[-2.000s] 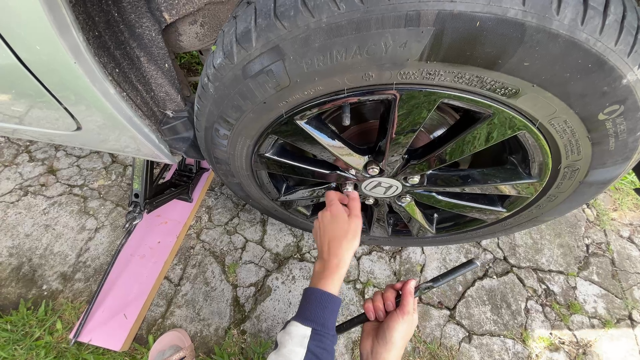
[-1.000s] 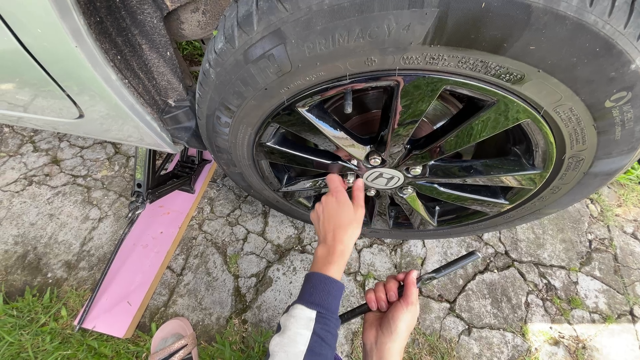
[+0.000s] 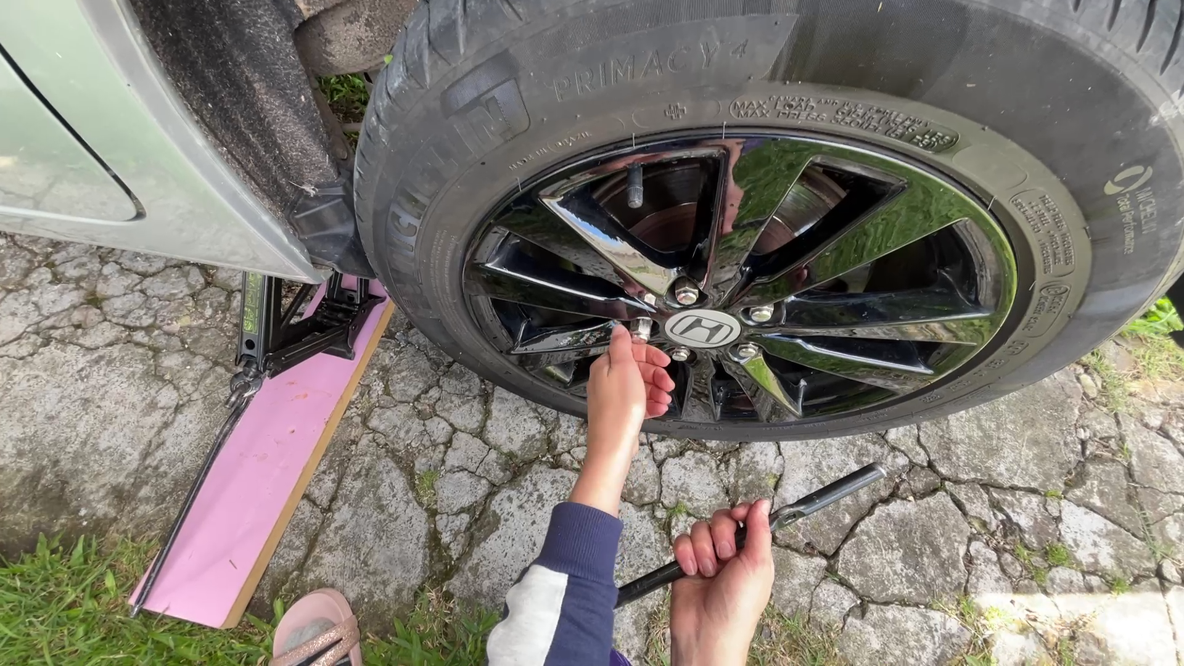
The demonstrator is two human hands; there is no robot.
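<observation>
My left hand (image 3: 631, 384), in a navy and white sleeve, is at the black alloy wheel (image 3: 842, 319). One fingertip touches the left side of a protruding lug nut (image 3: 641, 328), and the other fingers are loosely curled and apart. Several lug nuts ring the silver centre cap (image 3: 703, 328). Below the tire (image 3: 425, 203), my right hand (image 3: 726, 555), palm up, has its fingers wrapped around a black lug wrench (image 3: 823, 495). The wrench slants up to the right; its lower left part goes behind the left sleeve.
A black scissor jack (image 3: 310, 324) stands under the silver car body (image 3: 102, 139) on a pink board (image 3: 250, 472). A thin metal rod (image 3: 185, 518) runs from the jack along the board. A sandaled foot (image 3: 319, 634) is at the bottom, beside grass and cracked stone paving (image 3: 499, 499).
The fingers of my left hand have shifted at the same lug nut and now spread further off it to the right. My right hand keeps hold of the wrench.
</observation>
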